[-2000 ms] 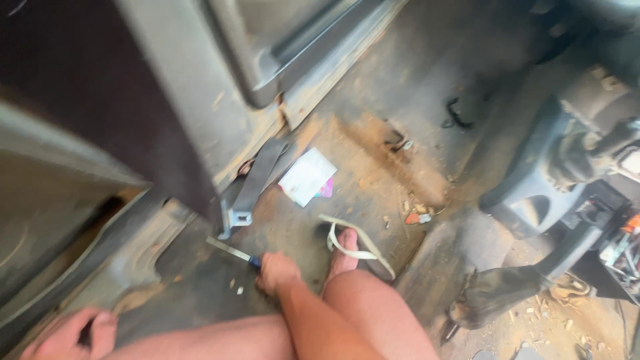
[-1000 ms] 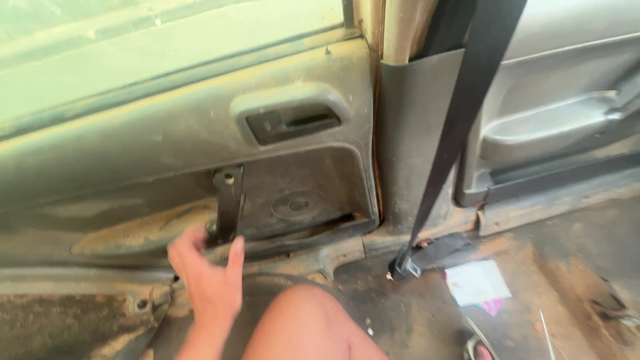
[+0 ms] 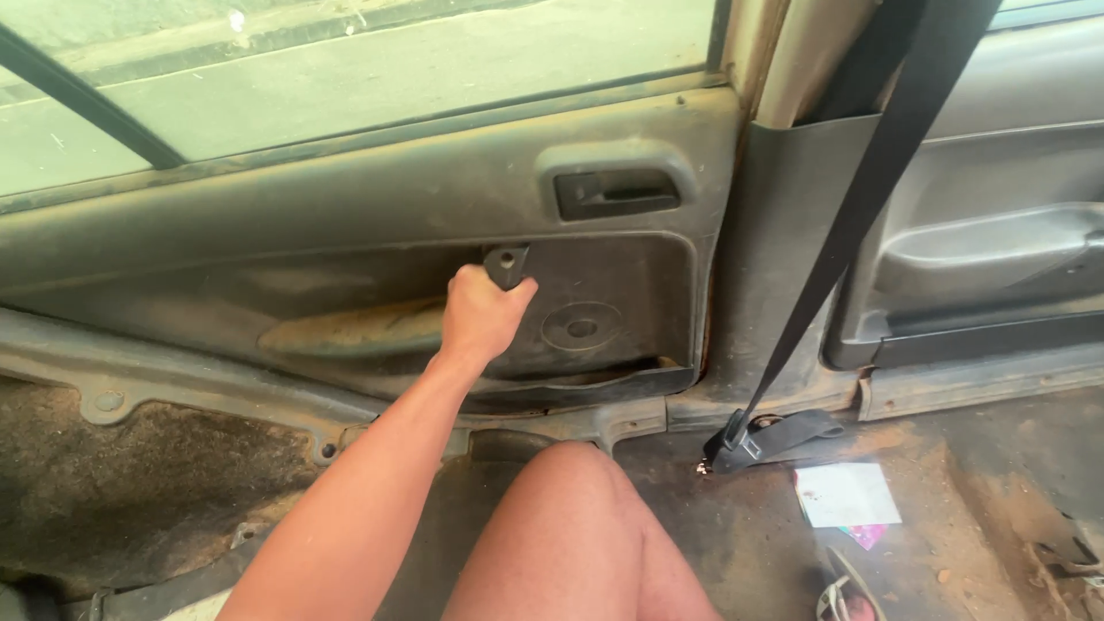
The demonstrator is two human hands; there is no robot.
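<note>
My left hand (image 3: 485, 312) is closed around the dark pull handle (image 3: 507, 262) on the inside of a car door. The handle's upper end, with a round screw hole, shows above my fingers. Around it is the dusty grey door panel (image 3: 379, 216), with the inner door release (image 3: 617, 191) above and to the right of my hand. A round speaker-shaped mark (image 3: 581, 328) lies just right of my hand. My right hand is out of view.
A black seat belt (image 3: 849, 220) hangs at the right, its buckle end (image 3: 743, 442) near the dirty floor. A white paper (image 3: 847, 494) lies beyond my bare knee (image 3: 578, 492), near a sandal (image 3: 841, 591). Stripped, dirty floor (image 3: 129, 483) shows at the lower left.
The view has swung from the floor to the door. My left hand, apart from the pull handle one second ago, is now closed on it. The hand holding a blue-handled tool has left view.
</note>
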